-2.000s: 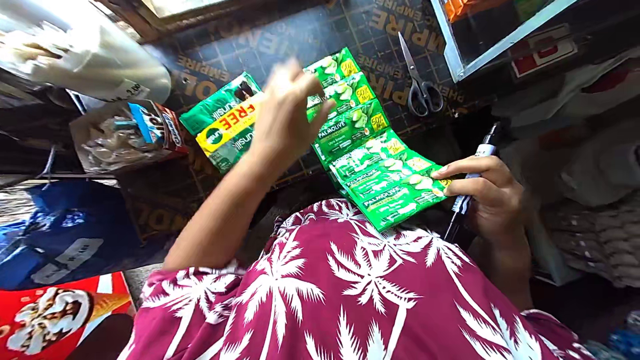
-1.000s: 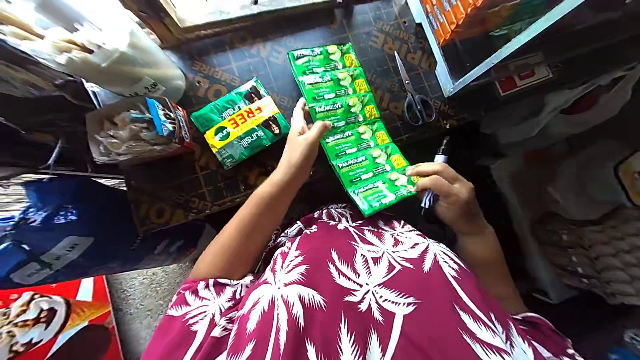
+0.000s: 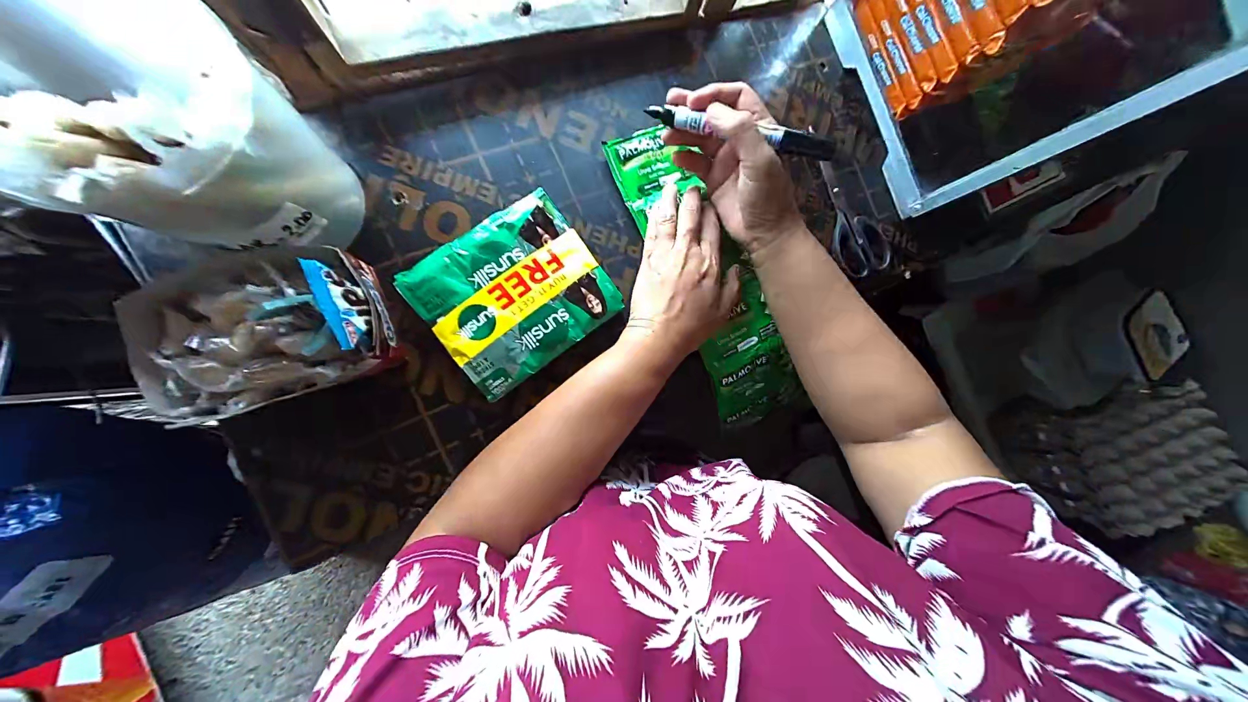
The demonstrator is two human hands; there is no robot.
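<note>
A strip of green Palmolive sachets point(image 3: 639, 175) lies on the dark printed board. My left hand point(image 3: 678, 263) rests flat across its upper part, pressing on it and covering several sachets. Over the strip's top end, my right hand point(image 3: 736, 166) holds a marker pen point(image 3: 694, 121), its dark tip bare and pointing left, the other end toward the right. The lower sachets point(image 3: 746, 380) show between my forearms. Left of the strip is a green Sunsilk pack point(image 3: 512, 292) with a yellow band. Scissors point(image 3: 860, 239) lie right of my right wrist, partly hidden by it.
A clear plastic container point(image 3: 283, 166) and an open box of wrapped items point(image 3: 234, 336) stand at the left. At the upper right, a clear-topped case point(image 3: 902, 166) holds orange packets point(image 3: 916, 49). Egg trays point(image 3: 1150, 448) are at the lower right. A wooden frame point(image 3: 468, 49) borders the back.
My right hand has left the strip's near end and moved up to its far end, the marker now angled across the fingers. My left hand has moved from the strip's left edge onto the sachets.
</note>
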